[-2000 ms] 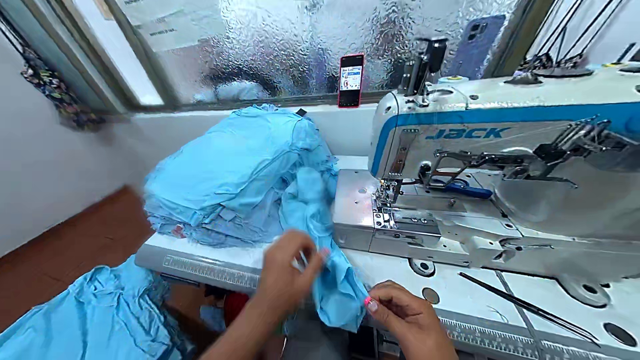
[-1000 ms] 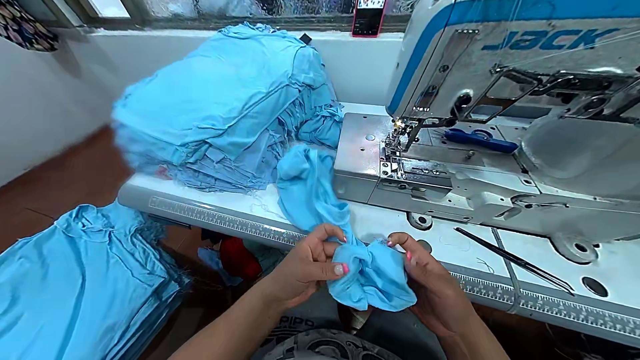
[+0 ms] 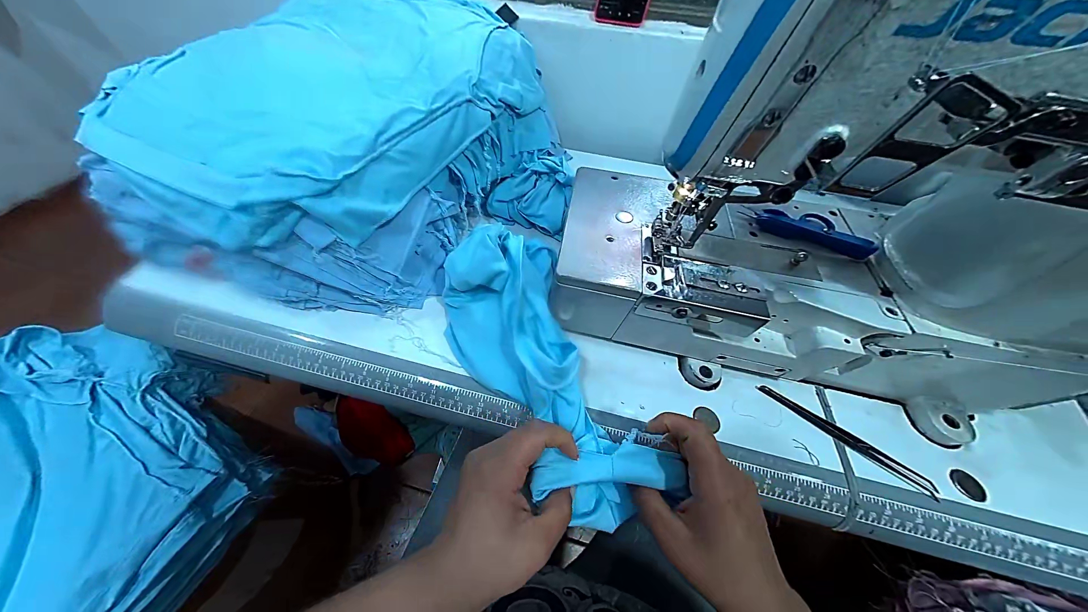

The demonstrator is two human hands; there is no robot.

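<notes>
Both my hands hold a light blue fabric piece [image 3: 518,331] over the table's front edge. My left hand [image 3: 510,493] pinches a folded band of it between thumb and fingers. My right hand [image 3: 710,501] grips the band's other end, where loose threads stick up. From there the cloth runs back, twisted, over the tabletop to beside the metal bed of a Jack sewing machine [image 3: 608,238]. The machine's needle area [image 3: 680,212] stands behind and to the right of my hands; no cloth lies under it.
A tall pile of light blue garment pieces [image 3: 297,127] stands at the left on the table. More blue pieces [image 3: 76,459] hang lower left. Metal tweezers [image 3: 850,442] and a blue-handled tool [image 3: 812,234] lie at the right. A measuring tape strip [image 3: 357,374] runs along the table edge.
The hands were apart two seconds ago, the left one blurred over the cloth; now both grip its near end, stretched into a folded band. The view has tilted down and closer to the table.
</notes>
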